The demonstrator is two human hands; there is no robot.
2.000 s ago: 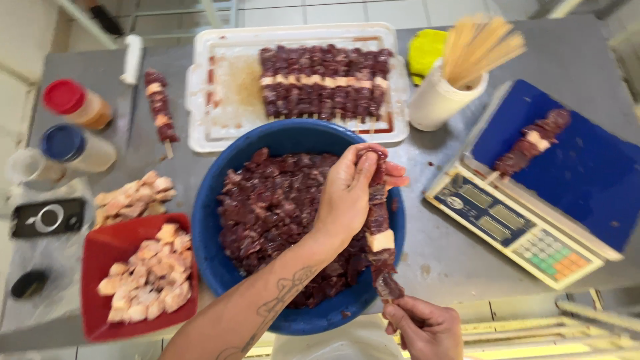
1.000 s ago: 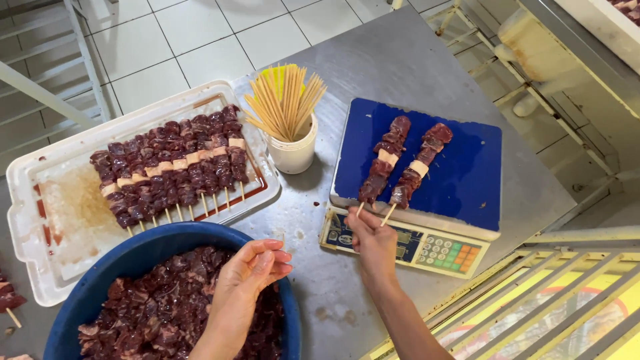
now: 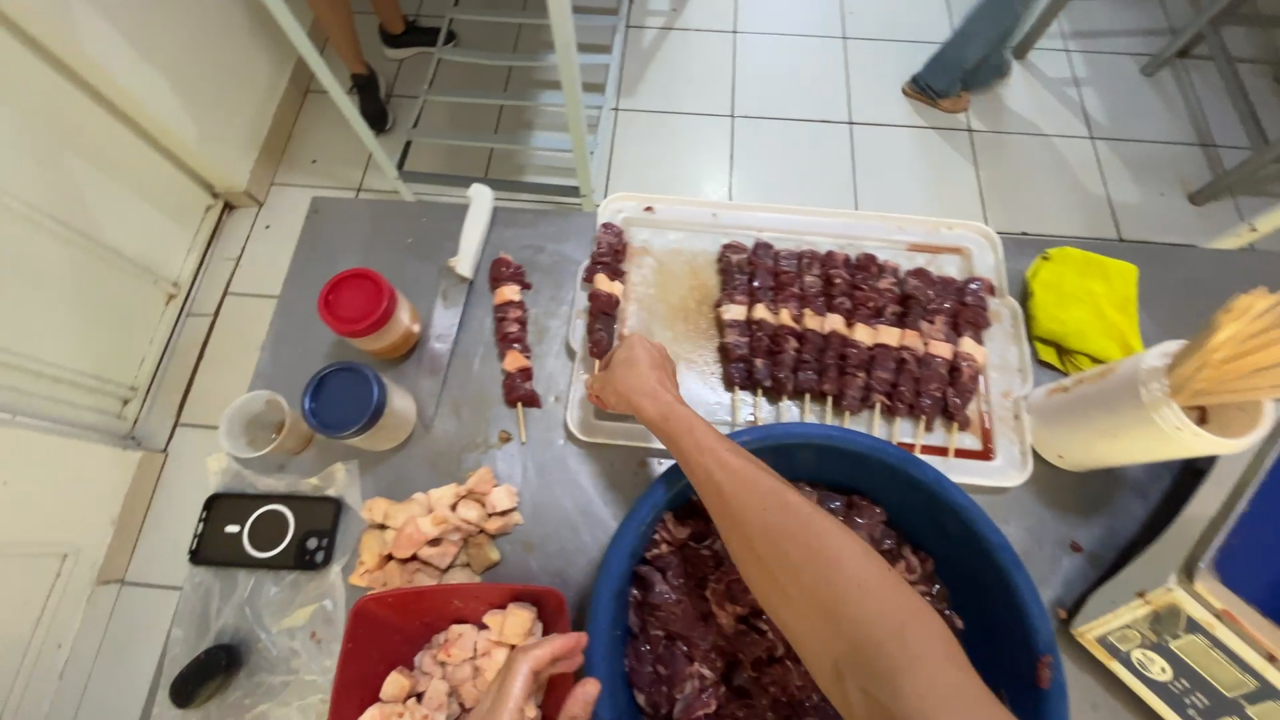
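Note:
My right hand [image 3: 632, 380] grips the stick end of a meat skewer [image 3: 604, 285] at the left edge of the white plastic tray [image 3: 800, 212]. Farther right on that tray lies a row of several finished skewers [image 3: 850, 330]. Another skewer [image 3: 513, 330] rests on the metal table, left of the tray. My left hand [image 3: 540, 675], fingers apart and holding nothing, is over the red bowl [image 3: 450, 603] of pale fat pieces [image 3: 465, 655]. Below my right forearm stands the blue tub [image 3: 1010, 560] of dark meat chunks [image 3: 700, 620].
A white-handled knife [image 3: 474, 230], red-lidded jar [image 3: 368, 312], blue-lidded jar [image 3: 358, 405], phone [image 3: 265, 530] and fat pile [image 3: 440, 530] lie left. Right are a yellow cloth [image 3: 1082, 308], a cup [image 3: 1105, 410] of wooden skewers [image 3: 1235, 350] and a scale [image 3: 1180, 660]. Two people's legs [image 3: 345, 40] [image 3: 960, 60] show beyond.
My right hand has moved from the skewers on the scale to the tray's left edge, where a skewer now lies. My left hand has moved from over the tub to the red bowl. The view has swung left.

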